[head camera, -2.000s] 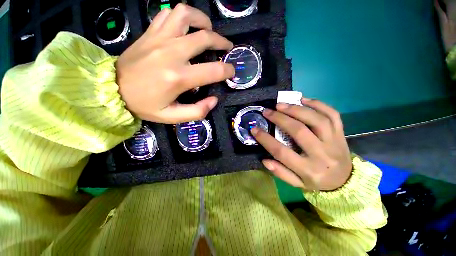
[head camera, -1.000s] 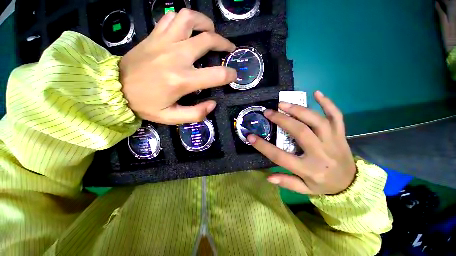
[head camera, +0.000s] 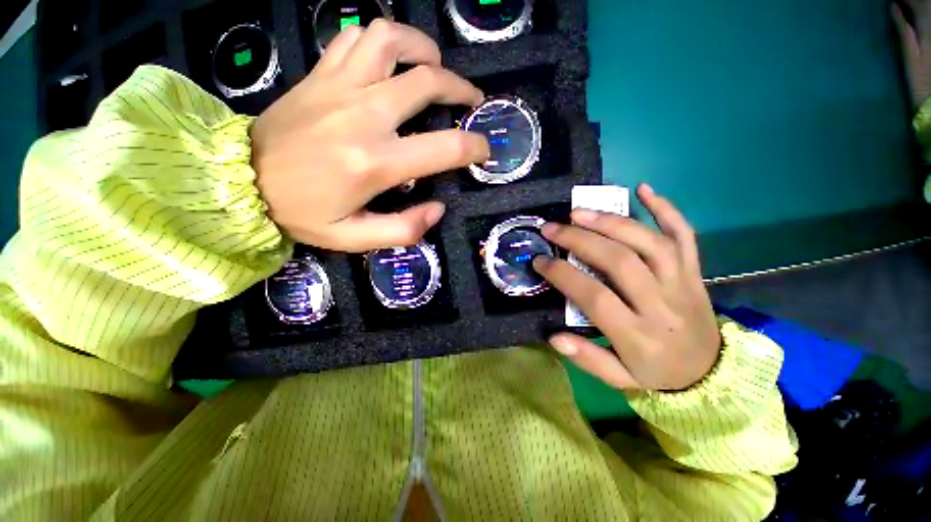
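A black foam tray (head camera: 306, 352) with square pockets holds several round smartwatches. My left hand (head camera: 352, 138) lies over the tray, palm down, its fingers touching the lit smartwatch (head camera: 505, 138) in the right column. My right hand (head camera: 643, 296) is at the tray's right edge, fingers spread, with fingertips on the near right smartwatch (head camera: 518, 267). A smartwatch with text lines (head camera: 403, 277) and another one (head camera: 298, 290) lie in the near row. My left hand hides some pockets. Neither hand grips anything.
A white paper label (head camera: 600, 199) lies at the tray's right edge, partly under my right hand. Watches with green blocks, one of them at the far left (head camera: 244, 59), sit in the far row. A green mat (head camera: 755, 122) lies to the right. Another person's hand (head camera: 909, 46) shows at the right rim.
The tray and my left hand have shifted slightly right in view. My right hand's fingers have lifted and come back onto the near right watch, and more of the white label shows.
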